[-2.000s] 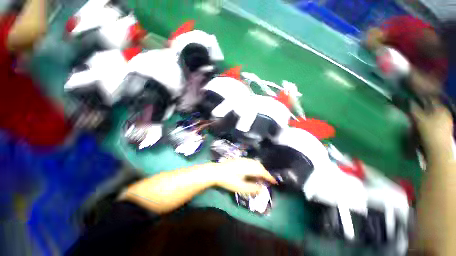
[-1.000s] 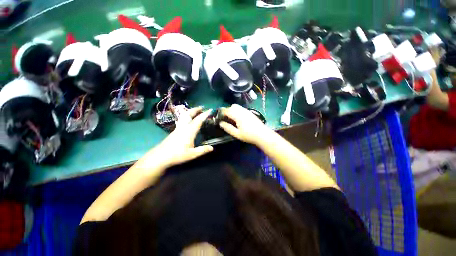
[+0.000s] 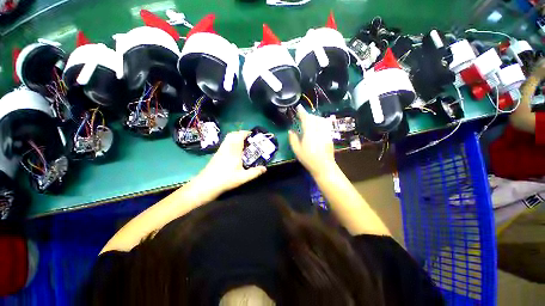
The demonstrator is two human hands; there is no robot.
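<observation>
My left hand (image 3: 229,162) holds a round black camera head (image 3: 260,148) at the bench's front edge, its open side with a silvery-white circuit board facing up. My right hand (image 3: 314,142) reaches up to the underside of a white-topped black camera housing (image 3: 272,76) just behind. Its fingertips are at the lead wires there; whether they pinch a wire is too small to tell. Another camera head (image 3: 343,128) with its board up lies just right of my right hand.
More housings with red caps (image 3: 206,66) stand along the green bench (image 3: 143,173), several with wired boards in front. Black parts and white units lie at the right. A blue crate (image 3: 448,221) and cardboard box (image 3: 373,191) are below. Another person's arm (image 3: 529,98) shows at far right.
The camera head in my left hand now shows its board. My right hand has left it and moved up to the housing's wires. The blurred, tilted view of earlier has settled.
</observation>
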